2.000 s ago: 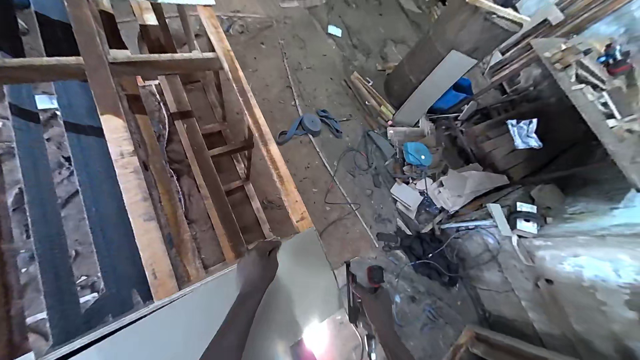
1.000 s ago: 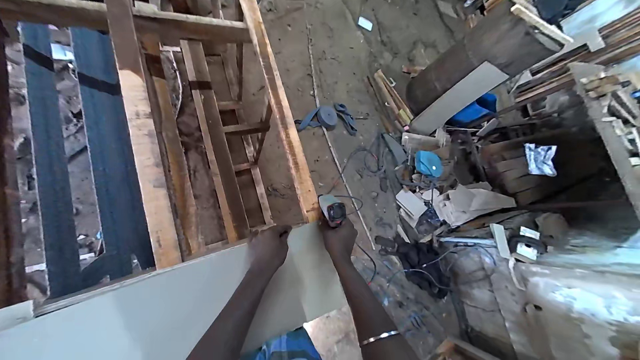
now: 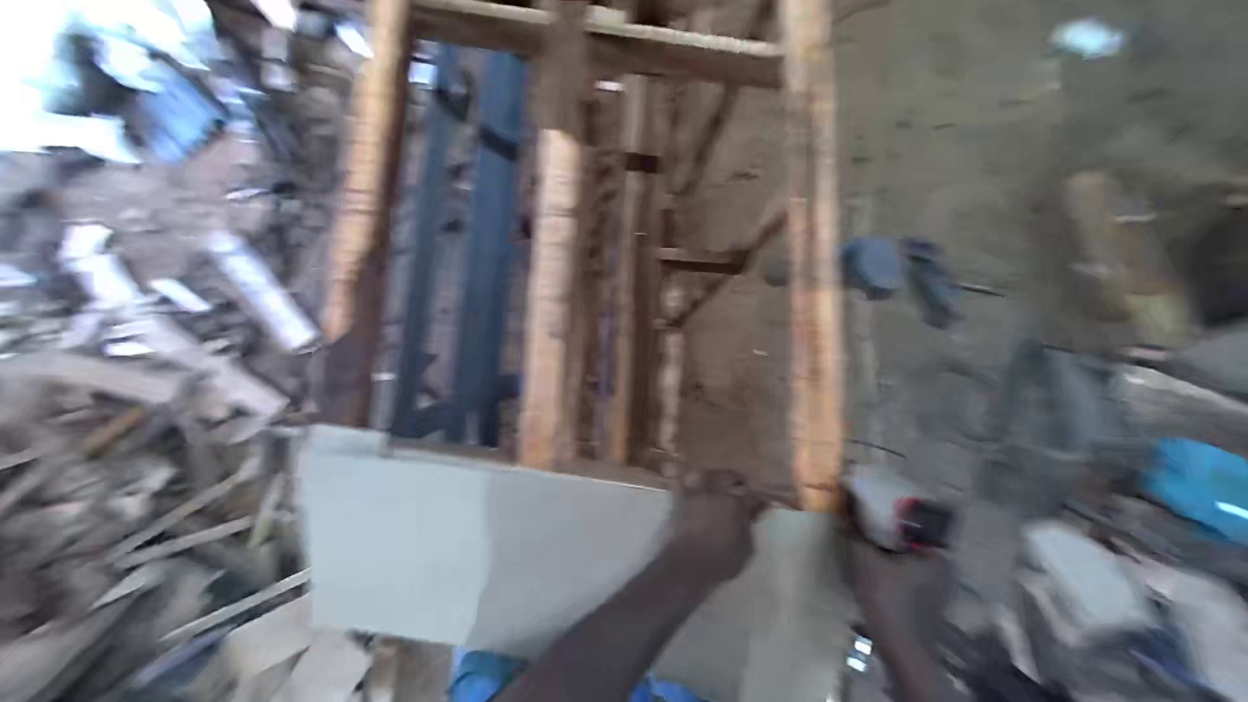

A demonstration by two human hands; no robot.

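A pale flat panel (image 3: 575, 565) lies against the near end of a wooden frame (image 3: 814, 292) built of long beams and cross pieces. My left hand (image 3: 717, 522) grips the panel's upper edge, its fingers bent over it, left of the frame's right beam. My right hand (image 3: 892, 575) holds a grey and red power tool (image 3: 897, 512) at the panel's right end, beside the foot of that beam. The view is blurred, so the kind of tool and its exact contact with the panel cannot be told.
Wood scraps and offcuts (image 3: 175, 468) cover the ground on the left. Dark blue strips (image 3: 478, 263) run beneath the frame. On the floor to the right are a blue coiled strap (image 3: 873, 268), a bright blue object (image 3: 1199, 483) and other clutter.
The view has swung to the left. Two seconds ago the tool was lower, near a bright glare and away from the beam; it then moved up to the beam's end, where it remains.
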